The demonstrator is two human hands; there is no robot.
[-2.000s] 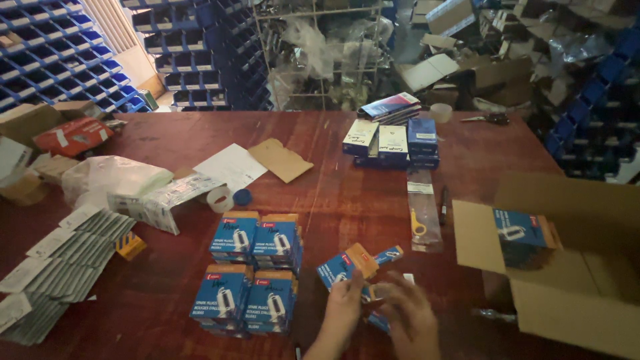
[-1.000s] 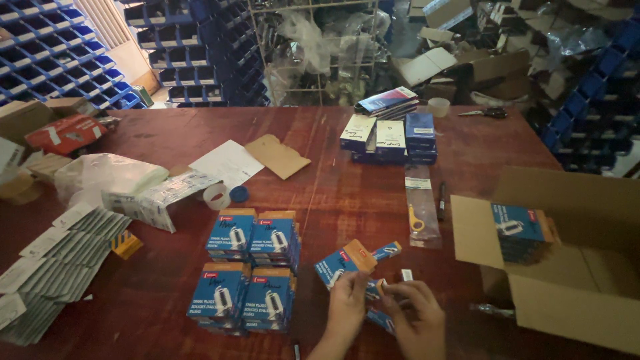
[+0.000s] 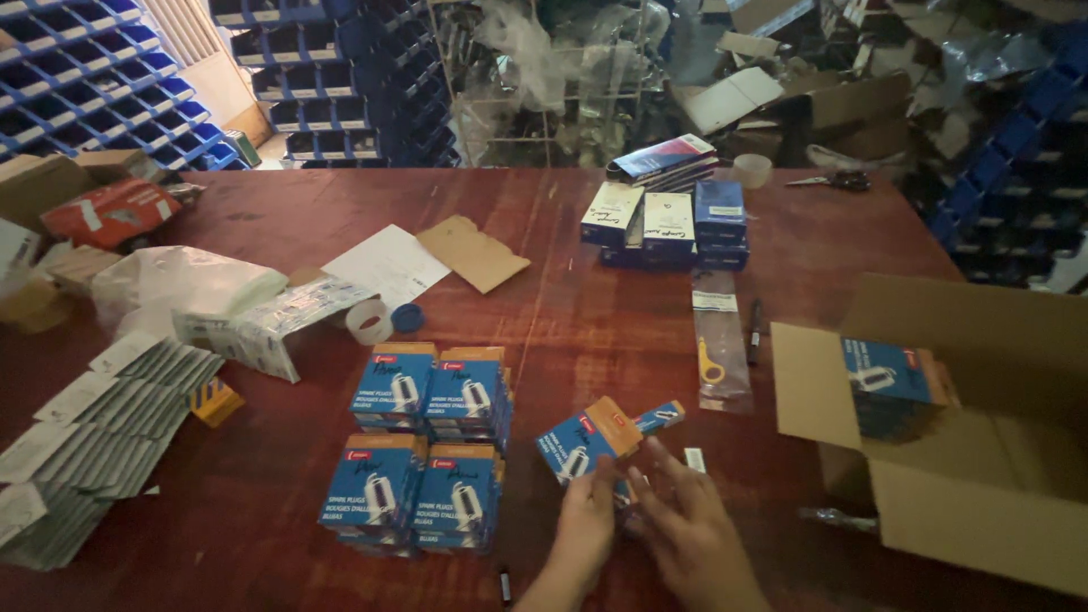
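Observation:
My left hand [image 3: 588, 518] lies at the lower edge of a blue-and-orange spark plug box [image 3: 571, 446], fingers bent; its grip is partly hidden. My right hand [image 3: 684, 510] is just right of it, fingers spread and blurred, above a partly hidden small blue piece. A small slim spark plug box [image 3: 660, 416] rests beyond the right hand, beside the larger box. A small white label-like piece [image 3: 694, 460] lies right of that hand. Left of my hands stand several stacks of spark plug boxes [image 3: 459, 489], with handwriting on their tops.
An open cardboard carton [image 3: 977, 501] at right holds spark plug boxes [image 3: 888, 378]. Beyond my hands lie a clear bag with a yellow tool [image 3: 711, 361], a black marker [image 3: 755, 331] and stacked blue-and-white boxes [image 3: 667, 223]. Silver packets [image 3: 102, 433] fill the left; scissors [image 3: 833, 180] lie far right.
My right hand's fingers, drawn in near the small blue piece a second ago, are now more spread. The left hand stays by the tilted spark plug box.

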